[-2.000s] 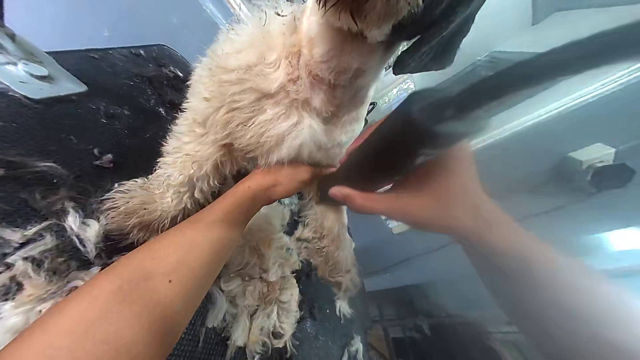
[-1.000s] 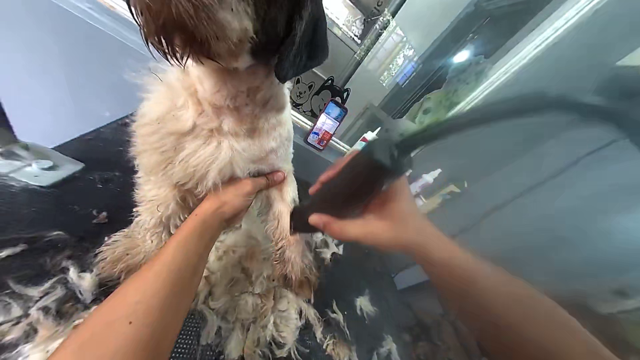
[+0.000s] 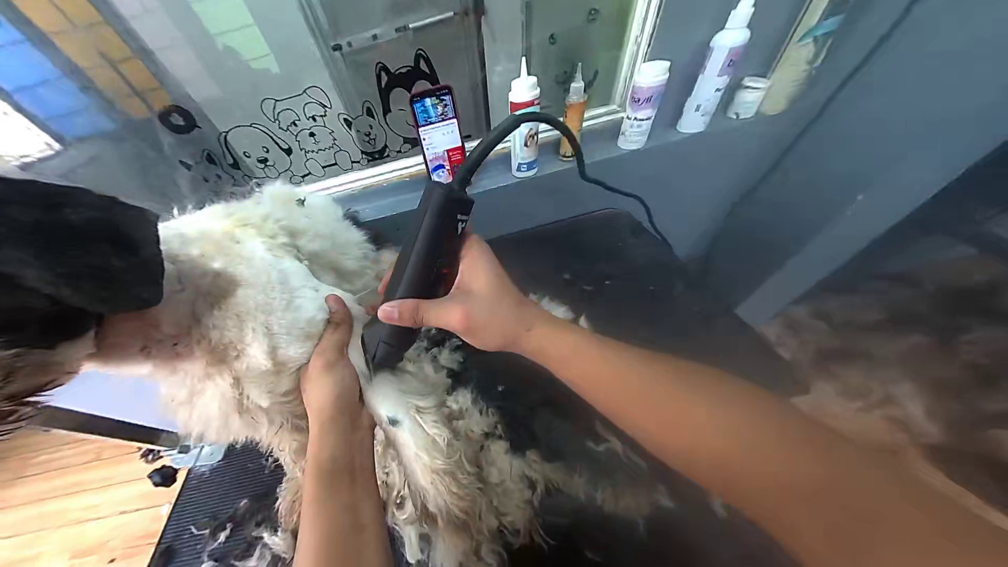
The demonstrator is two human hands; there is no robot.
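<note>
A dog with a cream coat [image 3: 252, 276] and a dark ear stands on a black grooming table [image 3: 598, 268]. My right hand [image 3: 472, 303] is closed around black corded electric clippers [image 3: 425, 244], whose blade end points down against the dog's leg. Just left of the blade, my left hand [image 3: 332, 362] grips the dog's leg near the chest, thumb up; its fingers are mostly hidden. Curly fur [image 3: 441, 441] hangs and lies below the clippers, and I cannot tell how much of it is loose.
A phone [image 3: 438, 134] leans at the window ledge. Beside it stand a white bottle with a red band [image 3: 524, 126], an amber bottle [image 3: 573, 118] and several white containers. The clippers' cord loops over the ledge side. Wooden floor [image 3: 71, 504] shows at lower left.
The view has swung a lot, bringing the ledge and its bottles into sight. The clippers stay in my right hand, and my left hand remains on the dog.
</note>
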